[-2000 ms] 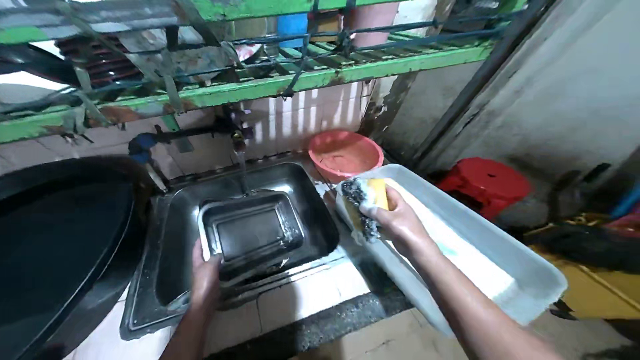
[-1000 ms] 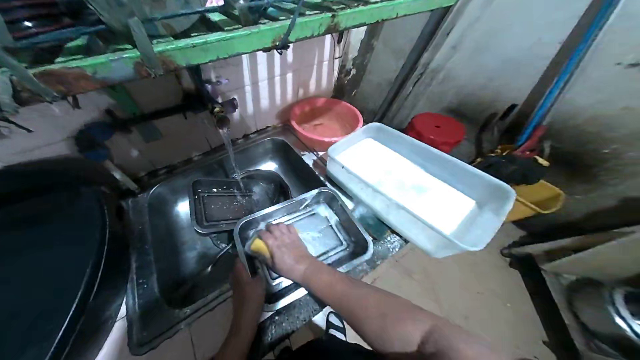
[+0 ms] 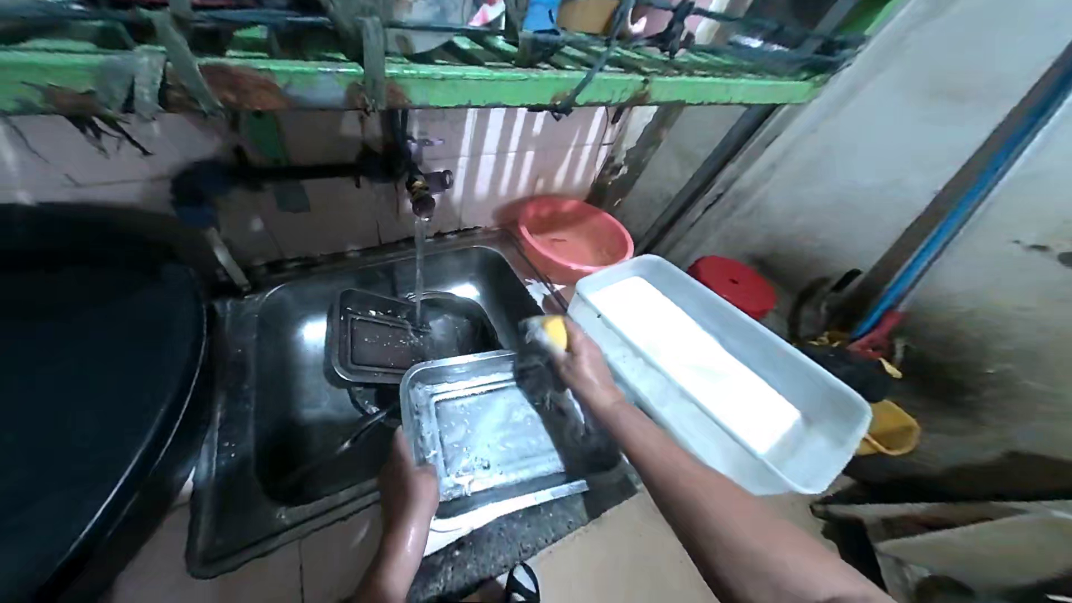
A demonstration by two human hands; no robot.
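My left hand [image 3: 409,486] grips the near left edge of a rectangular metal tray [image 3: 494,431], which is wet with suds and tilted over the front right of the sink. In my right hand [image 3: 584,364] is a yellow sponge [image 3: 554,332], with a dark, blurred scouring pad beside it, at the tray's right side. A smaller dark tray [image 3: 377,339] lies in the metal sink [image 3: 289,402], partly over a round dark pan [image 3: 456,327]. Water runs from the faucet [image 3: 421,197] onto them.
A long whitish plastic tub [image 3: 611,352] stands right of the sink, near a pink basin [image 3: 576,239] and a red lid or stool [image 3: 733,285]. A large black round vessel [image 3: 92,402] is at the left. A green rack [image 3: 502,86] spans above. A yellow container [image 3: 889,429] sits at the right.
The right hand with the sponge has moved from the inside of the metal tray to its right side. Two seconds ago it was over the whitish tub's edge, and the tray was in the sink.
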